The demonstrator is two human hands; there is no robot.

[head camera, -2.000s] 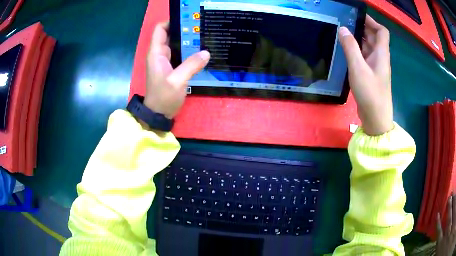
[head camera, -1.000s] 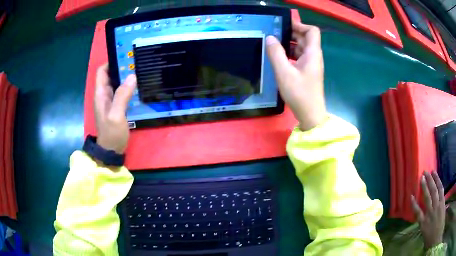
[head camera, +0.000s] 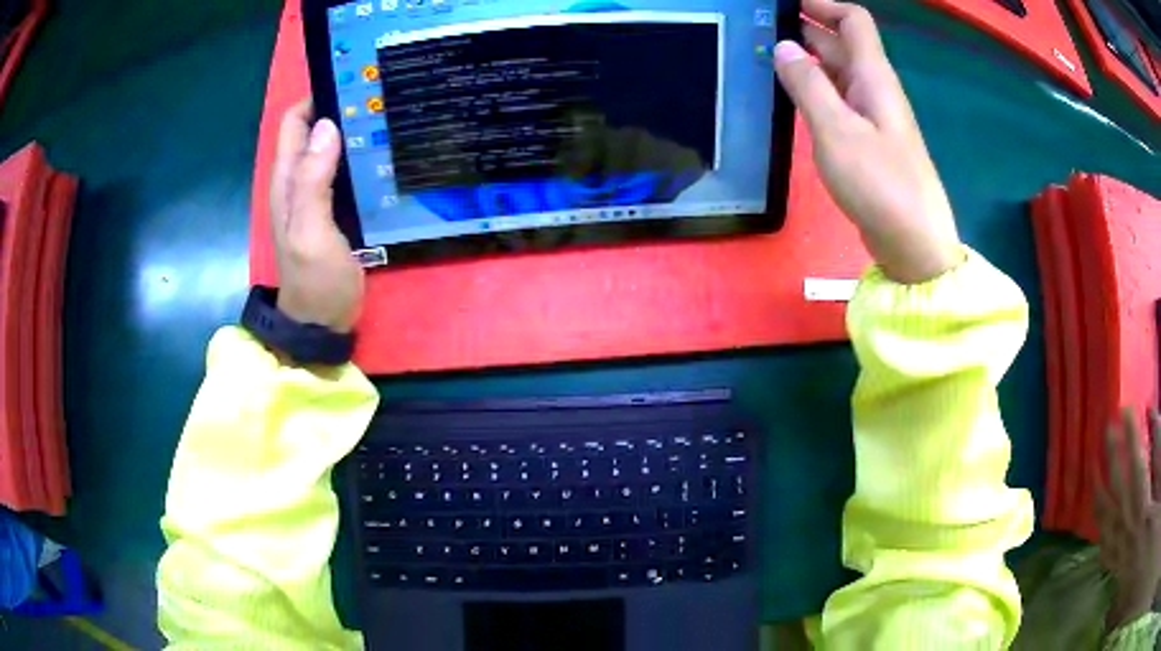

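A black-framed tablet is held over a red foam pad, its top edge cut off by the picture. Its lit screen shows a black test window with rows of pale text. My left hand holds the tablet's left edge, thumb at the frame. My right hand holds its right edge, thumb on the frame near the top right; its fingers are partly hidden behind. A detachable keyboard lies on the green surface nearest me, apart from the tablet.
Stacked red foam pads stand at the left and right. More red pads with tablets lie at the upper right. Another person's hand shows at the right edge. A blue object is at lower left. The bench surface is green.
The view has shifted between frames. The tablet stays in both hands. My left thumb has moved off the screen onto the frame, and my right thumb has moved from the screen to the right frame.
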